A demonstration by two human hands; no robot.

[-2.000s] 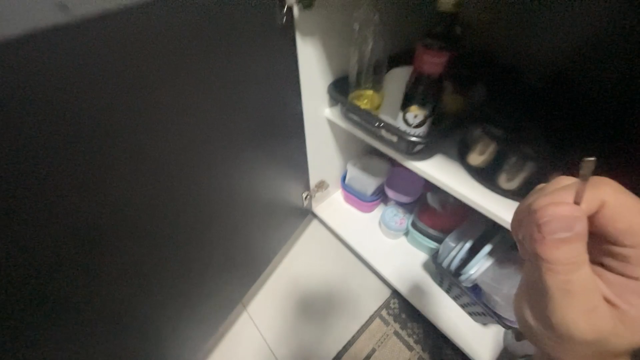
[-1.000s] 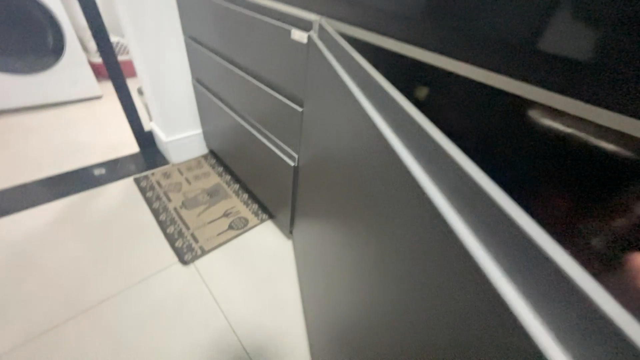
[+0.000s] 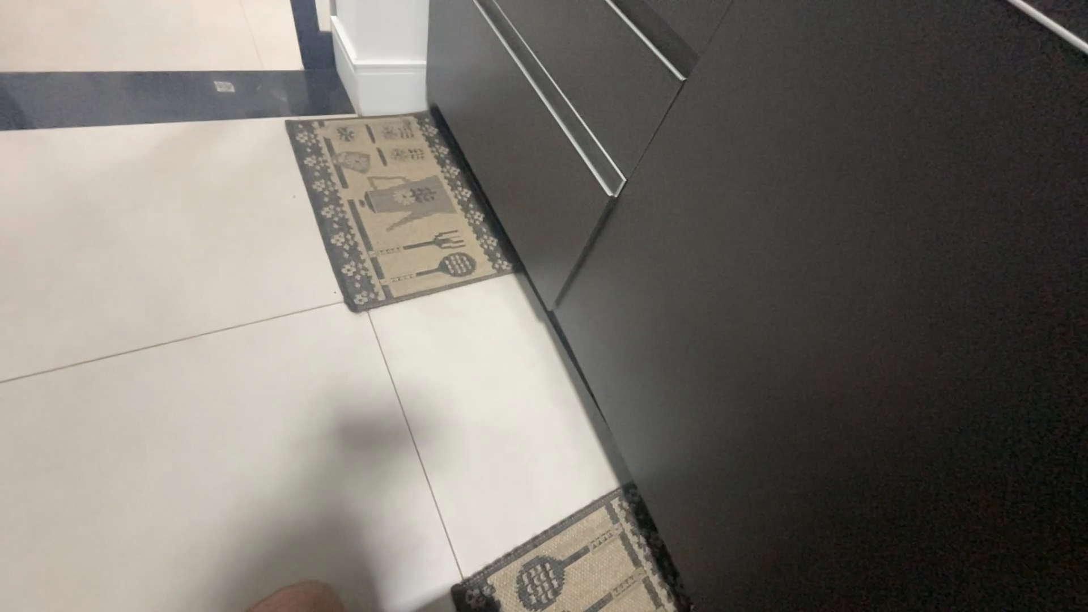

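Observation:
Neither of my hands can be made out in this view. A rounded bit of bare skin [image 3: 297,597] shows at the bottom edge, left of the middle; I cannot tell which body part it is. On the right, a dark cabinet door [image 3: 816,340] fills much of the view and looks in line with the dark drawer fronts [image 3: 527,144] beside it. Thin light metal strips run along the drawer edges. What the cabinet holds is hidden.
A beige and black kitchen mat [image 3: 408,204] with utensil patterns lies along the drawers. A second patterned mat [image 3: 569,565] lies at the bottom. White floor tiles [image 3: 170,255] reach a dark threshold strip [image 3: 170,95] and a white wall corner [image 3: 387,59].
The cabinet door stood ajar one second ago and now looks closed. A hand pinching a small metal piece, seen two seconds ago before the open shelves, is out of view. The view has swung.

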